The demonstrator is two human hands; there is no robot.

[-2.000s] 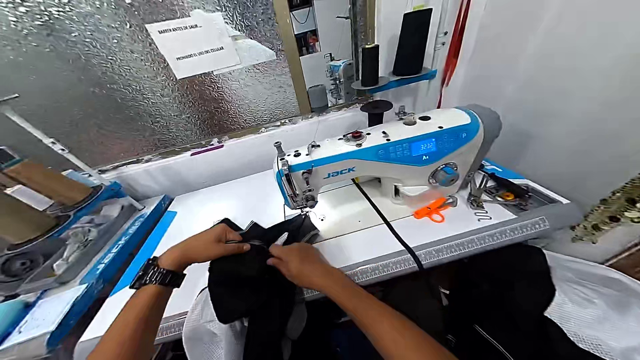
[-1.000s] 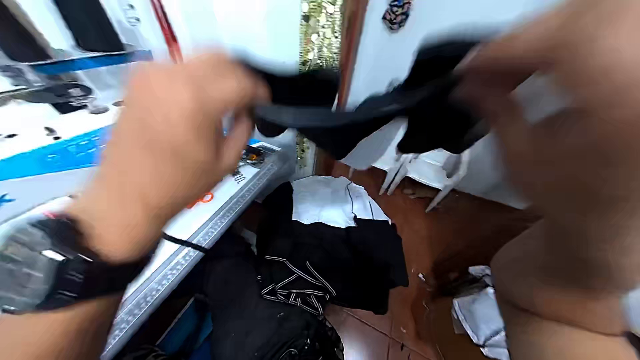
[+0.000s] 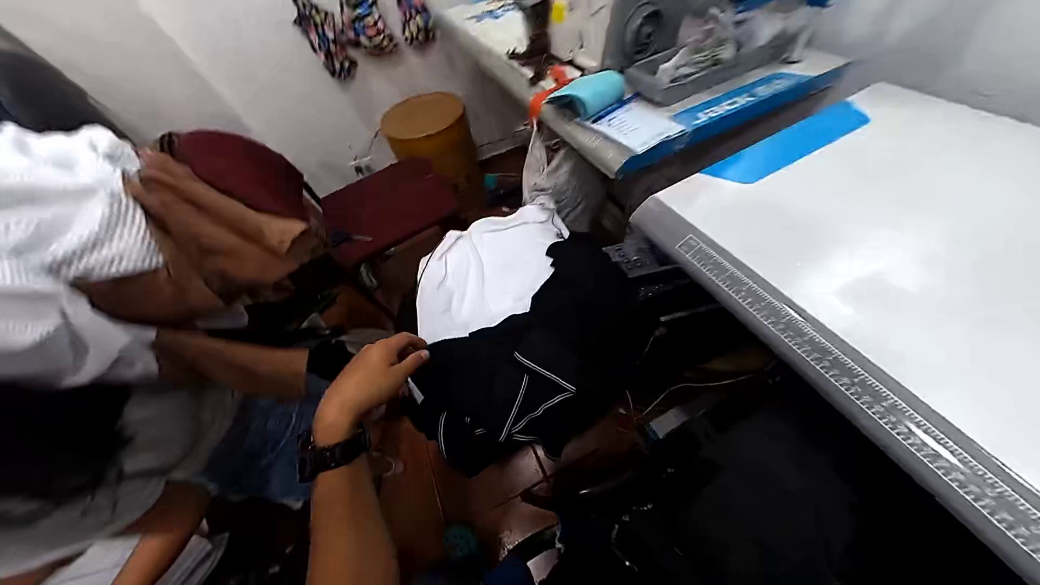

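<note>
My left hand (image 3: 375, 380), with a black watch on its wrist, reaches to the left edge of a pile of black fabric (image 3: 504, 382) with white stitched lines. Its fingertips are at the cloth's edge, but whether they grip it cannot be made out. White fabric (image 3: 487, 272) lies against the upper part of the black cloth. My right hand is out of view.
Another person's forearm (image 3: 236, 361) is at the left, near brown and white cloth. The white sewing table (image 3: 877, 268), with a ruler along its edge, stands at the right. Behind are a yellow-brown drum (image 3: 431, 130) and a dark red seat (image 3: 390, 207).
The view has swung far from the sewing machine. A second ago both hands held up a black fabric piece; now my left hand is low by the pile and my right hand has left the view.
</note>
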